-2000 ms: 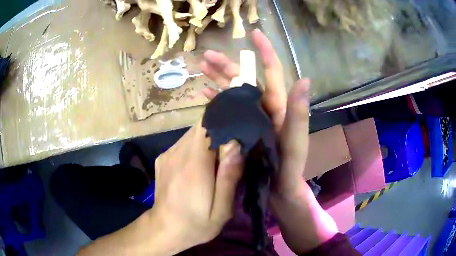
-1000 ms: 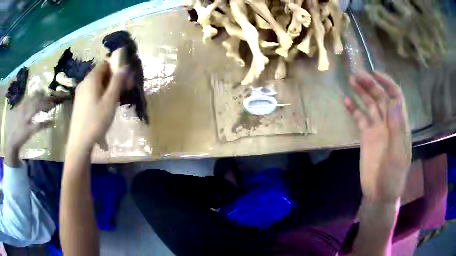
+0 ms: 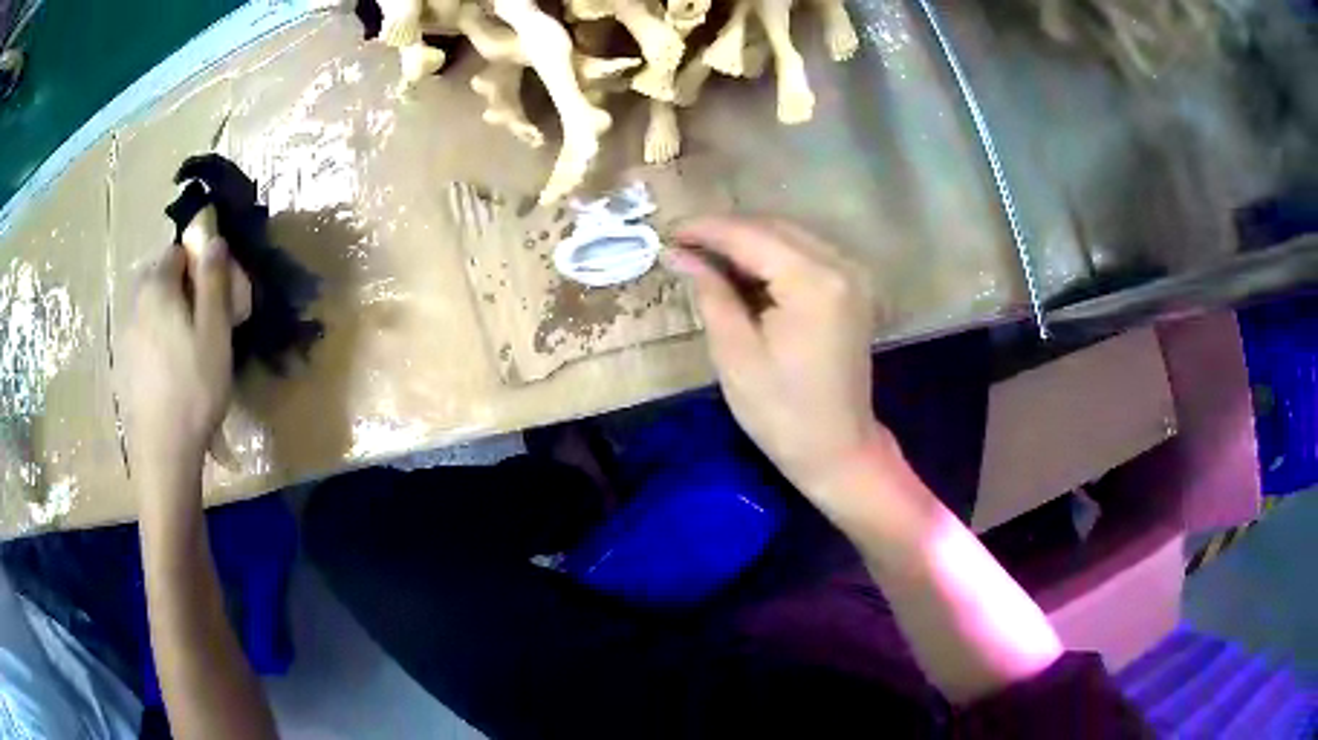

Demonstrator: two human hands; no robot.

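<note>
My left hand (image 3: pixel 181 340) is at the left of the bench and grips a beige figure lower body (image 3: pixel 204 229) by its leg. A ragged black garment piece (image 3: pixel 249 260) hangs around it, and my fingers hide much of the body. My right hand (image 3: pixel 781 318) is beside the white oval glue dish (image 3: pixel 607 256), with fingertips pinched at the thin applicator (image 3: pixel 666 250), which is mostly hidden. The dish lies on a spotted brown cardboard pad (image 3: pixel 513 325).
A heap of beige legs (image 3: pixel 549 65) lies behind the dish. A clear sheet with a pale edge (image 3: pixel 997 166) is on the right. An open carton (image 3: pixel 1084 419) and a purple ribbed crate (image 3: pixel 1214 687) stand below right. A pale sleeve shows (image 3: pixel 51 680) at lower left.
My right hand has moved left from open air to the dish and closed on the applicator. My left hand still holds the lower body at the left. The other person's hand has left view.
</note>
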